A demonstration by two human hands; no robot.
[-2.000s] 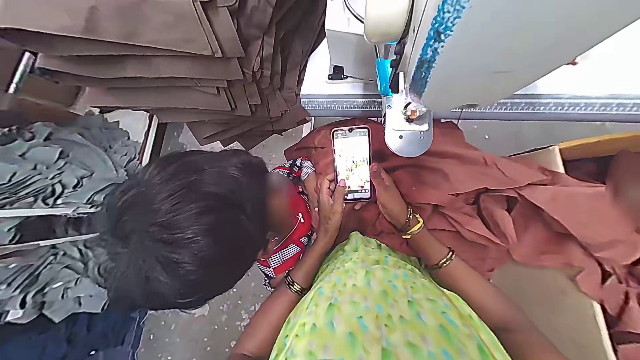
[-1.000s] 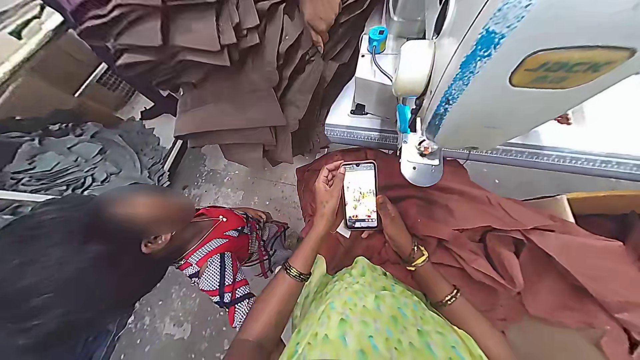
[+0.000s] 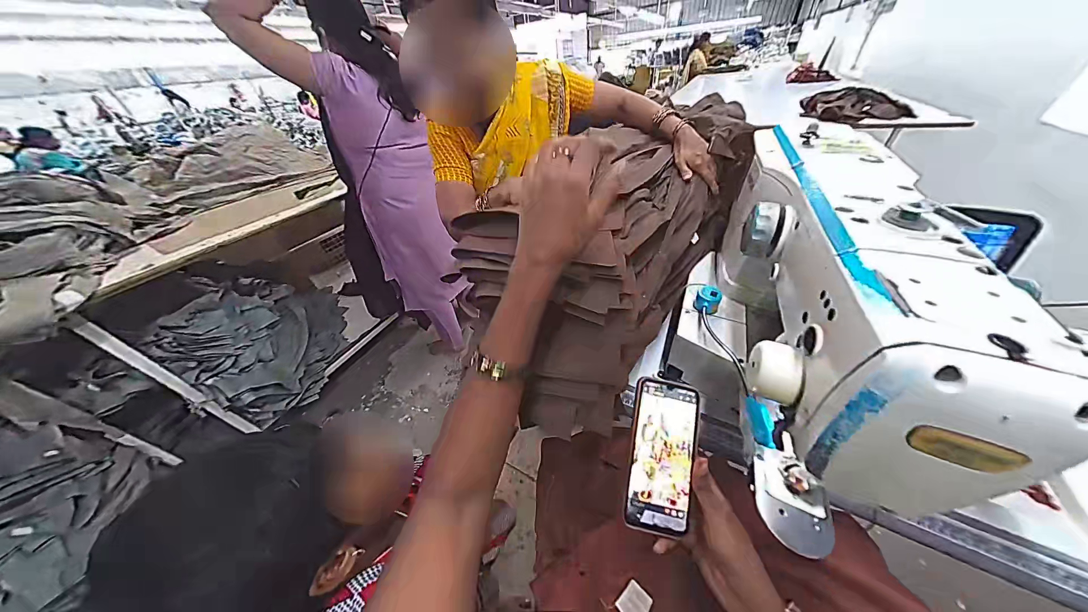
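My right hand (image 3: 718, 531) holds a smartphone (image 3: 661, 455) upright, its lit screen facing me, beside the needle end of a white sewing machine (image 3: 935, 408). Reddish-brown cloth (image 3: 595, 510) lies beneath the phone. My left hand (image 3: 565, 200) is raised and reaches forward, blurred, in front of a tall stack of brown cut fabric pieces (image 3: 586, 357). Its fingers are apart and bent, and nothing shows in them. Whether they touch the stack I cannot tell.
A person in yellow (image 3: 518, 119) leans over the fabric stack, one hand on it. Another in purple (image 3: 382, 187) stands behind. A dark-haired person (image 3: 212, 518) is close at lower left. Grey cloth pieces (image 3: 255, 340) lie in a framed bin at left. A small white tag (image 3: 633, 597) lies on the reddish-brown cloth.
My left hand has left the phone and moved up and forward towards the brown stack. The phone stays in my right hand. The view has tilted up strongly, bringing the standing people into sight.
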